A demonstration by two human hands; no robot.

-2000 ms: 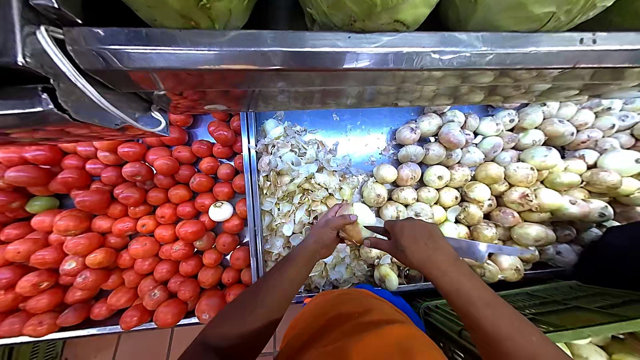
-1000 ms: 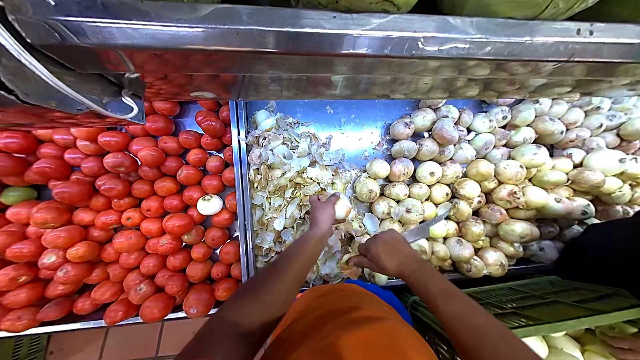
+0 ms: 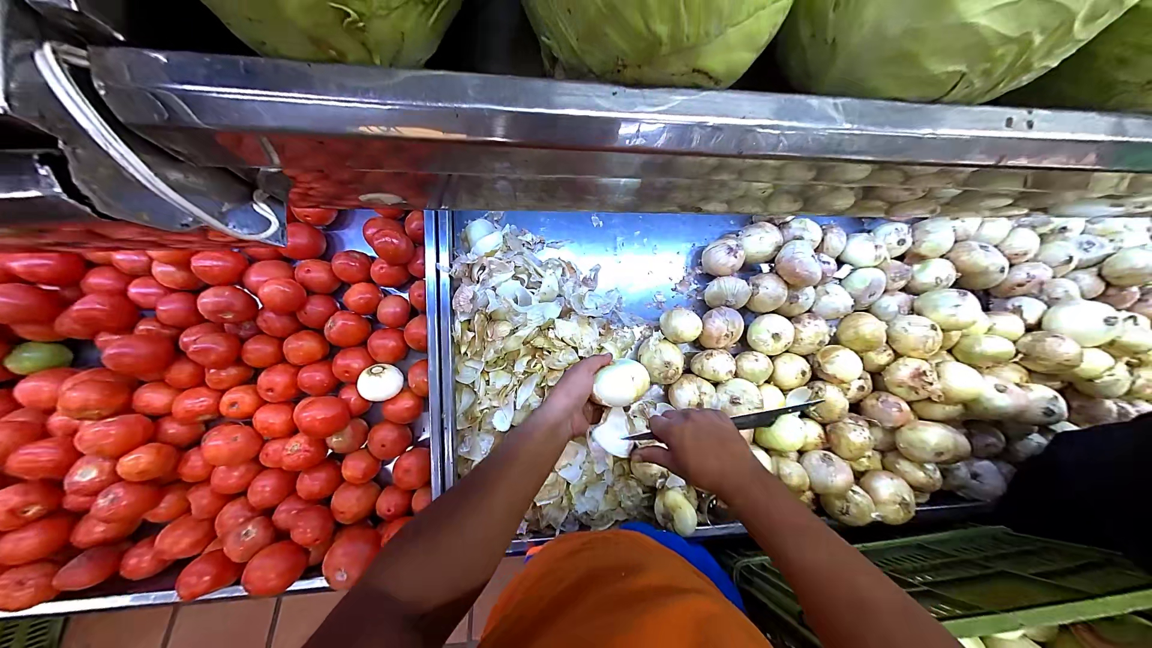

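My left hand (image 3: 576, 400) holds a pale onion (image 3: 621, 382) above a heap of dry onion skins (image 3: 513, 360). Just right of it, my right hand (image 3: 702, 445) grips a knife (image 3: 774, 414), its dark-looking blade angled out to the right over the onions. A white piece of onion skin (image 3: 613, 432) hangs below the held onion, close to the fingers of my right hand. Whole onions (image 3: 837, 364) fill the right part of the metal tray, with bare metal (image 3: 621, 256) showing behind the skins.
Red tomatoes (image 3: 225, 445) lie left of a metal divider (image 3: 441, 360), with one white onion (image 3: 380, 382) among them. A steel shelf edge (image 3: 576, 108) carrying cabbages (image 3: 657, 36) crosses above. Green plastic crates (image 3: 972, 576) stand at the lower right, beside something dark.
My hands have come together again after being apart one second ago. The knife now points out to the right at a flatter angle.
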